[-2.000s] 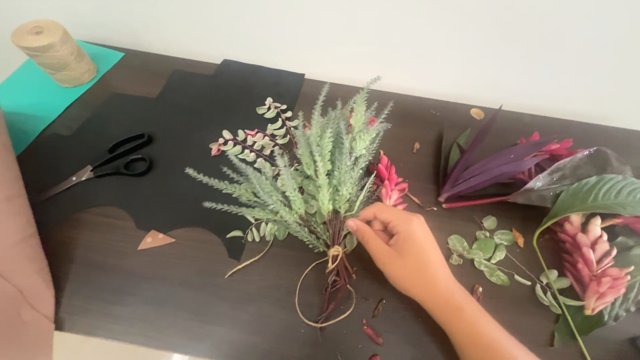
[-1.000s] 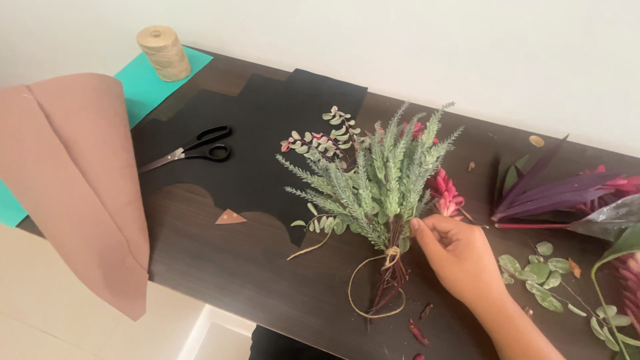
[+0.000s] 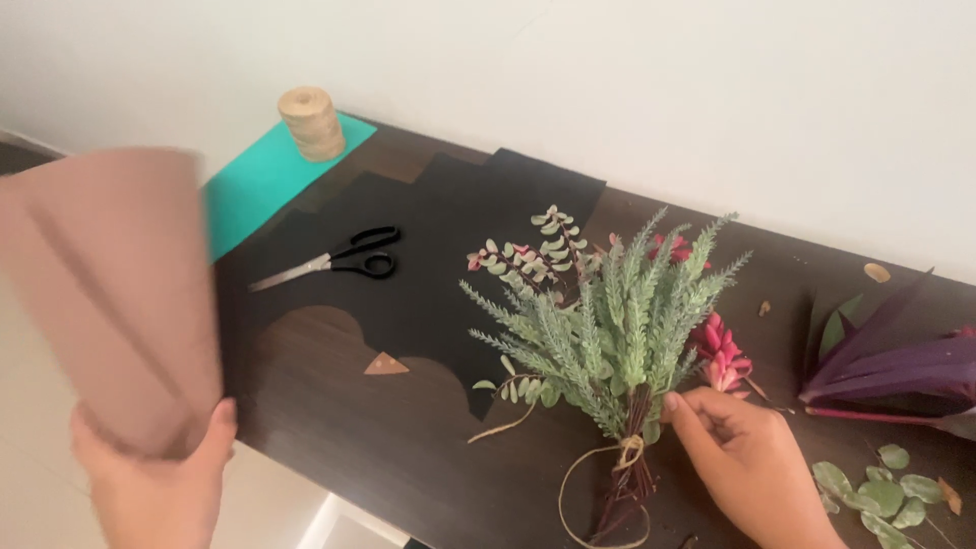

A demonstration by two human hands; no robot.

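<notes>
My left hand is closed around the narrow lower end of a brownish-pink paper cone, which stands upright at the left and looks blurred. A bouquet of green spiky foliage lies on the table, its dark stems tied with twine that trails off in a loop. Variegated sprigs and pink-red blooms show among and behind the green. At the right side of the stems, just above the tie, my right hand has its thumb and forefinger on a small leaf of the bouquet.
Black-handled scissors lie on black paper with a scalloped edge. A twine spool stands on teal paper. Purple leaves and a leafy sprig lie at the right. A wall runs behind the table.
My left hand has come into view, holding the paper cone. My right hand remains beside the bouquet's stems. The view has swung to the left.
</notes>
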